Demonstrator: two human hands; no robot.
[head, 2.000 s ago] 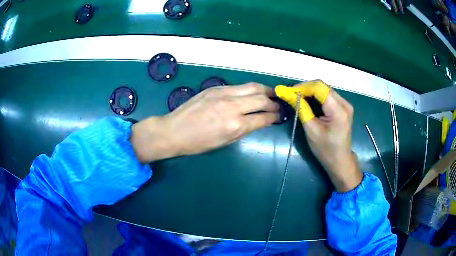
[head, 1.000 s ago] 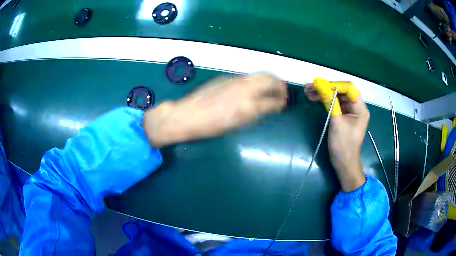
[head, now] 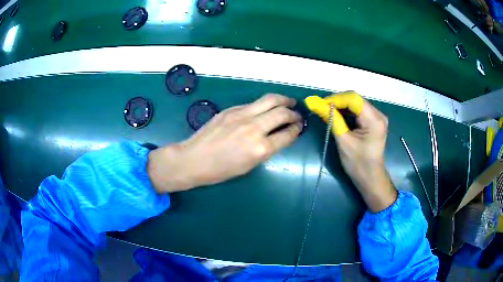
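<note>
My left hand [head: 231, 137], bare, holds a round black part [head: 301, 122] by its edge, mostly hidden by my fingers, above the dark-green bench. My right hand [head: 358, 137], with yellow finger cots on its thumb and fingers, grips the top of a thin beaded magnet stick [head: 315, 190]. The stick hangs down toward the front edge of the bench. The yellow fingertips are close to the black part; whether they touch it cannot be told. Other round black parts with silver dots lie at the left, one near the rail [head: 181, 80] and one beside my left hand [head: 203, 114].
A white rail [head: 237, 61] separates the bench [head: 220, 220] from the green belt [head: 309, 27], which carries more black parts [head: 134, 18]. Spare thin rods [head: 434, 160] lie at the right. An open carton [head: 448, 228] with a clear plastic pack [head: 479, 224] stands at the right edge.
Since one second ago, my right hand has moved left with the stick, close to my left hand, which now holds a black part in clearer view. Parts on the belt have shifted.
</note>
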